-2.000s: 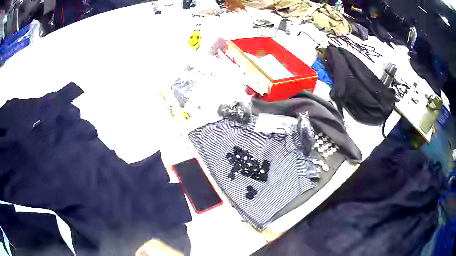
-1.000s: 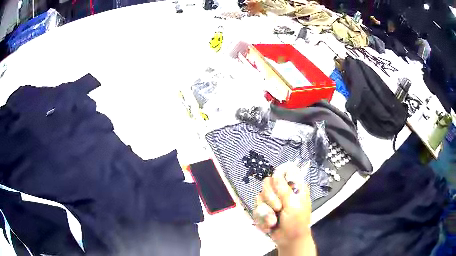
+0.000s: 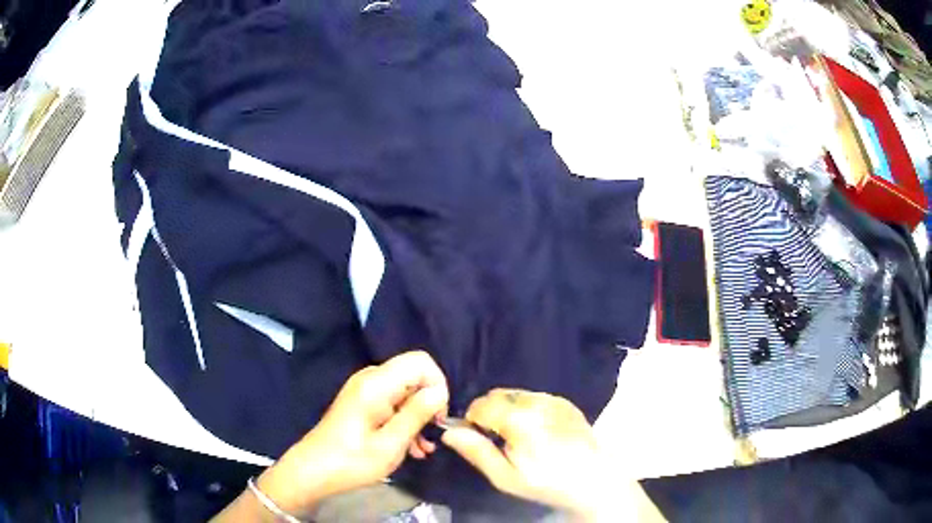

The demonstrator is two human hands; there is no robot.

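The navy garments with white trim lie spread in front of me. My left hand pinches the garment's near edge between thumb and fingers. My right hand is beside it, its fingers closed on a small dark and metallic tool, mostly hidden, its tip at the pinched edge. The fingertips of both hands almost meet. Whether a small fastening is between them I cannot tell. Small black pieces lie on the striped cloth at the right.
A smartphone with a red edge lies between the garment and the striped cloth. Clear plastic bags, a red box and grey cloth are at the right. A pale ridged tray-like thing is at the far left. The white tabletop curves around.
The view has swung left. My right hand has moved from beside the black pieces to the garment's near edge. My left hand has come into view holding that edge.
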